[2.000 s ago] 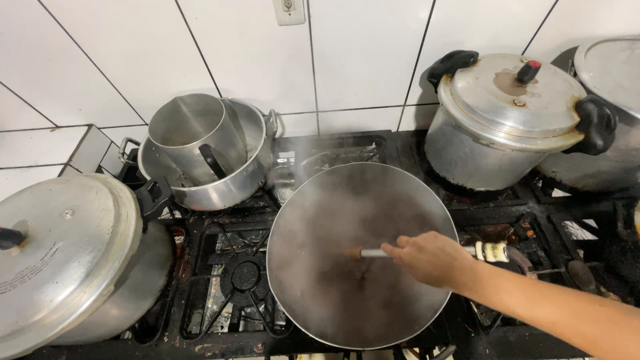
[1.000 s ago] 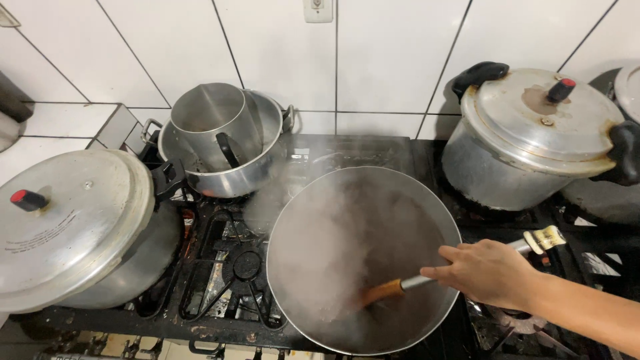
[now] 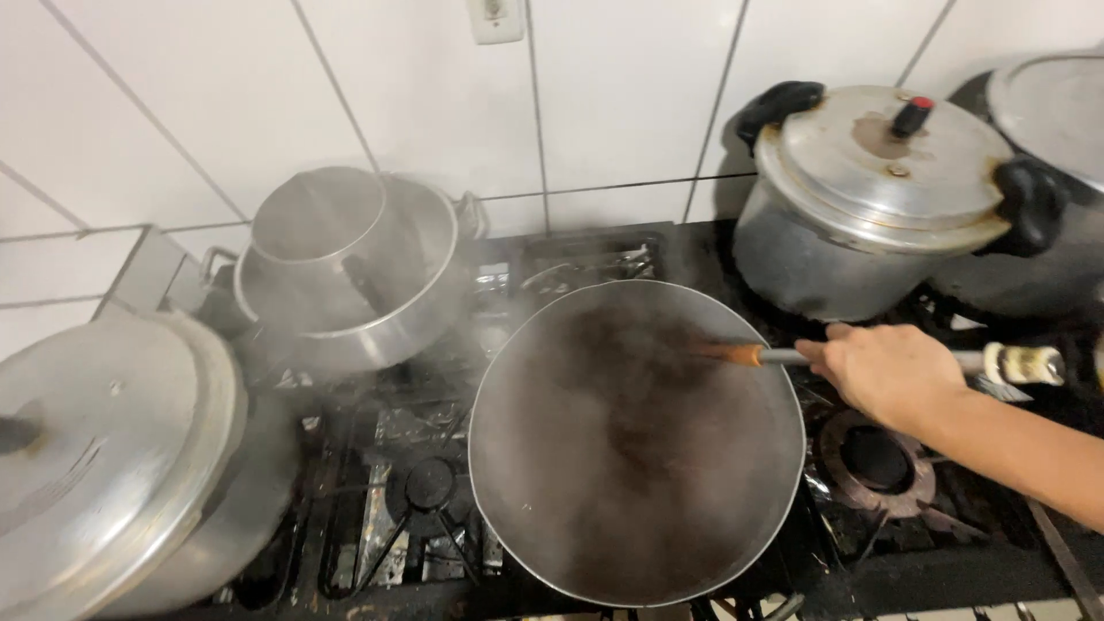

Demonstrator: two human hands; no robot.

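My right hand (image 3: pixel 893 375) is closed around the metal handle of a stirring utensil (image 3: pixel 780 356), just outside the right rim of a large round metal pot (image 3: pixel 797 483). An orange-brown section of the utensil reaches over the rim, and its far end is hidden in the dark brown contents (image 3: pixel 630 466). Steam rises from the pot and blurs what lies in it. A pale, worn grip shows at the utensil's outer end, beyond my hand. My left hand is not in view.
The pot stands on a black gas stove (image 3: pixel 431 517). Pressure cookers stand at left (image 3: pixel 95 448) and back right (image 3: pixel 862 190). A metal jug (image 3: pixel 319 216) sits inside a two-handled pot (image 3: pixel 371 341) at back left. Another large pot (image 3: pixel 1061 121) is at far right, near the tiled wall (image 3: pixel 621 95).
My right hand has moved the utensil toward the back of the pot. Its orange-brown part was lower in the pot one second ago.
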